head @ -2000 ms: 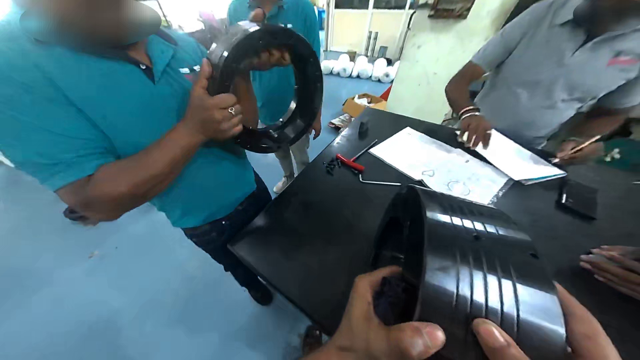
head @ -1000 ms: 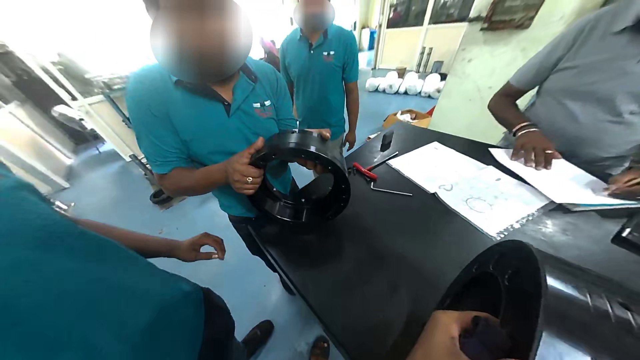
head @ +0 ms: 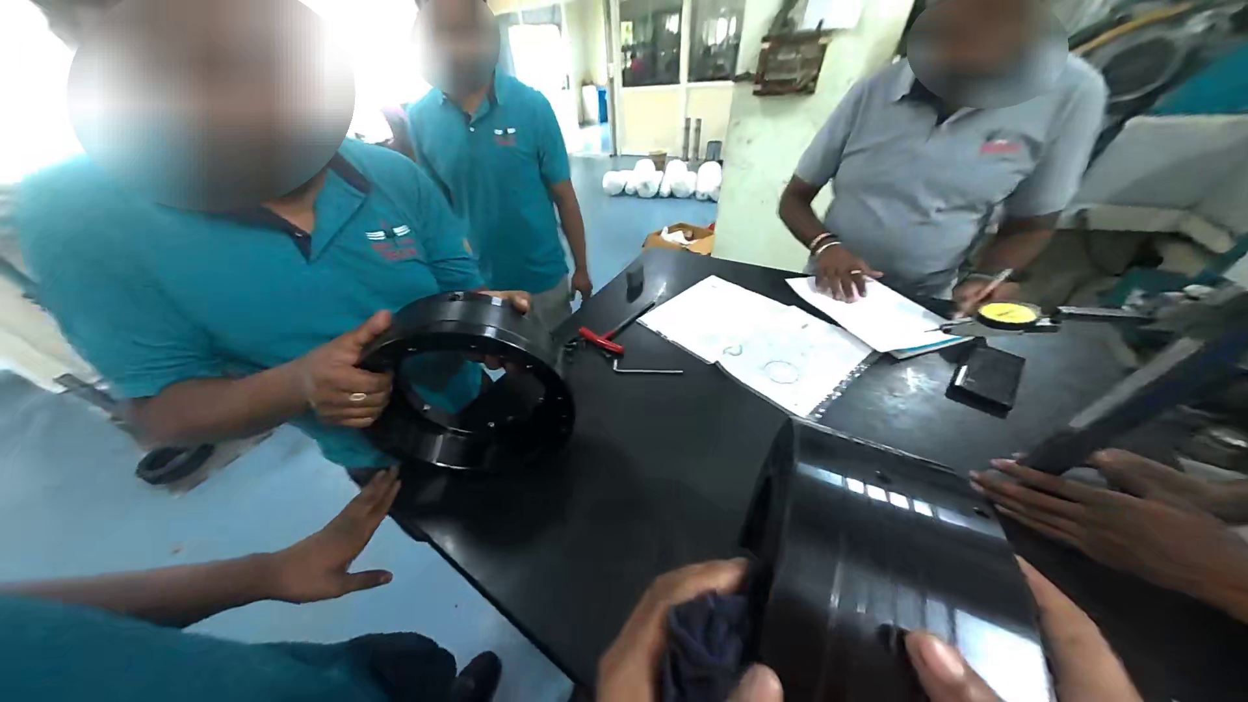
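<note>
A black cylindrical housing [head: 877,546] with a glossy ribbed outside lies on its side at the lower right, between my two hands. My left hand [head: 673,634] holds its open end, with a bunched dark cloth [head: 704,643] between fingers and rim. My right hand [head: 1033,643] grips the far side, its thumb on the outer surface near a small hole. Beyond it on the black table [head: 604,517] are drawing sheets [head: 751,341], a red-handled tool [head: 602,340] and a hex key [head: 648,370].
A co-worker at left holds a black ring [head: 468,380] over the table edge. Another person's hand [head: 336,546] reaches in below. Across the table a person writes on papers [head: 868,312]; a yellow dial indicator [head: 1009,314] stands by a black box [head: 987,378]. Other hands [head: 1121,517] rest at right.
The co-worker's ring was held upright higher up two seconds ago and is now lower, at the table edge. The view has swung about. My right hand, out of view one second ago, shows again.
</note>
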